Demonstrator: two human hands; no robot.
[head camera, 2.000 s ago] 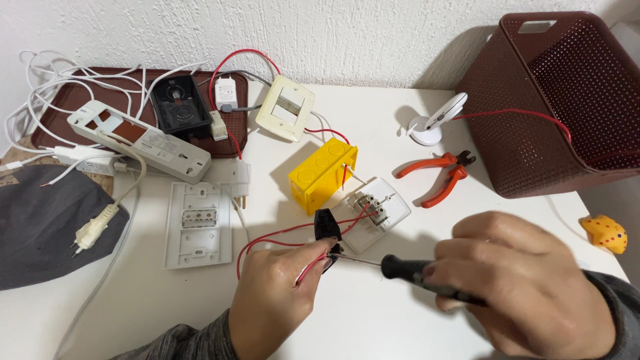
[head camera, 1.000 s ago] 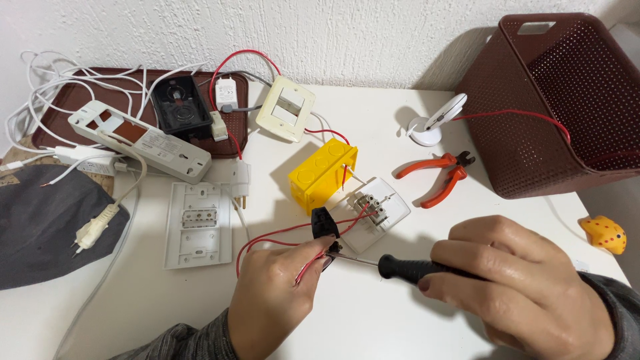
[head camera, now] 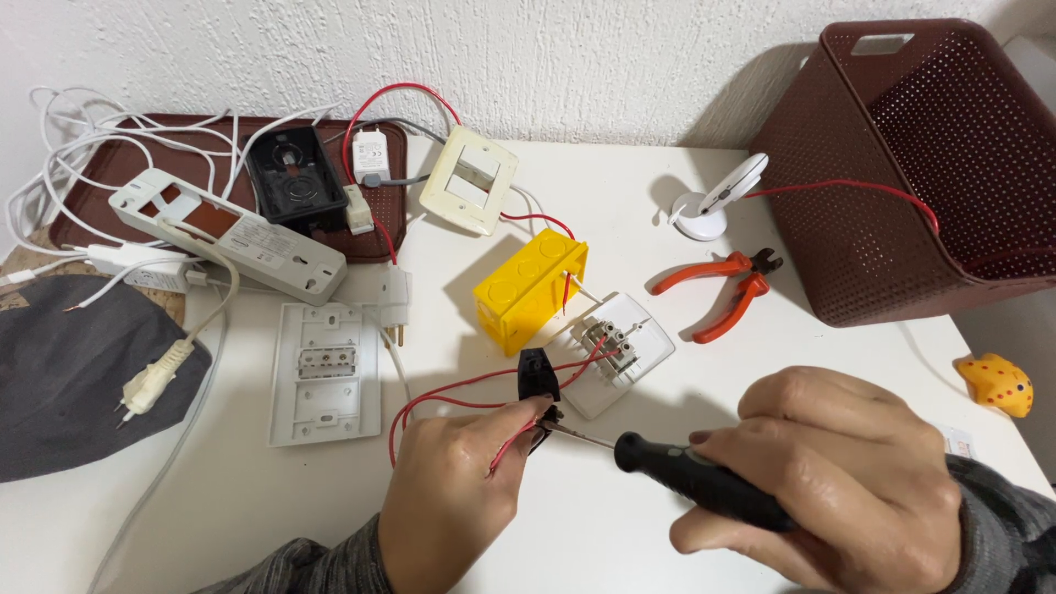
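My left hand (head camera: 466, 487) pinches a small black plastic electrical part (head camera: 537, 375) together with red wires (head camera: 462, 380). In my right hand (head camera: 833, 478) is a screwdriver with a black handle (head camera: 701, 478); its metal tip meets the black part at my left fingertips, and the exact contact is hidden. The red wires run on to the terminals of a white switch or socket module (head camera: 615, 351), lying back side up just behind my hands. Beside that module stands a yellow plastic electrical box (head camera: 528, 289), with a red and a white wire at its open side.
Orange-handled cutting pliers (head camera: 730, 289) lie right of the module, near a white round device on a stand (head camera: 701, 216) and a brown perforated basket (head camera: 804, 206). At left are a white wall plate (head camera: 326, 412), a power strip (head camera: 264, 247), a black box (head camera: 297, 190), a brown tray (head camera: 396, 198) and tangled cables.
The fingers of my right hand have shifted on the screwdriver handle, the thumb now lower and apart from it. My left hand stays in place with the black part.
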